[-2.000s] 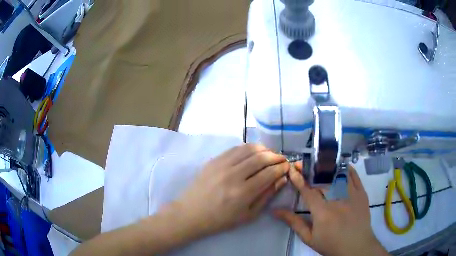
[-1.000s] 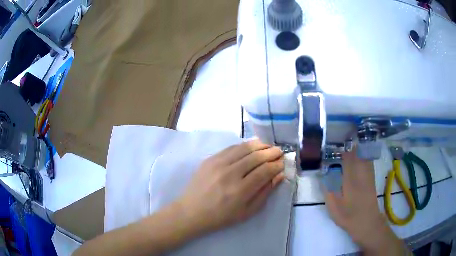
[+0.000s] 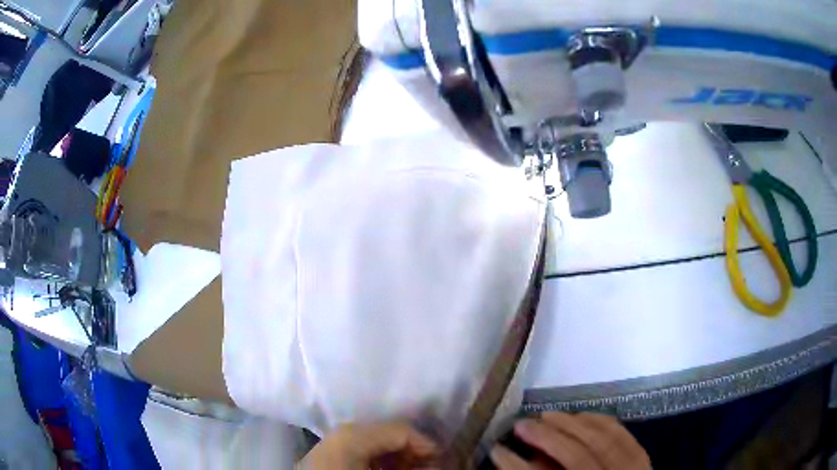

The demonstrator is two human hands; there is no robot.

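Observation:
A pale panel [image 3: 395, 303] lies on the sewing table, its upper right corner at the needle area under the white machine head [image 3: 541, 73]. Brown cloth [image 3: 507, 353] shows in a strip along the panel's right edge. My left hand [image 3: 372, 447] is at the bottom edge of the picture, fingers curled on the lower end of the panel. My right hand [image 3: 576, 442] is just right of it, fingers bent at the lower end of the seam edge. Both hands are cut off by the picture's edge, and their fingertips are partly hidden or blurred.
Scissors [image 3: 760, 243] with yellow and green handles lie right of the needle. A large brown panel [image 3: 248, 101] spreads behind and left. A clear container [image 3: 41, 243] and coloured-handled tools [image 3: 112, 195] are at left. The table's curved front edge [image 3: 679, 390] carries a scale.
Both hands have moved from the needle area down to the cloth's lower end. The needle area is uncovered and brightly lit. The view has shifted, with the machine head higher in the picture.

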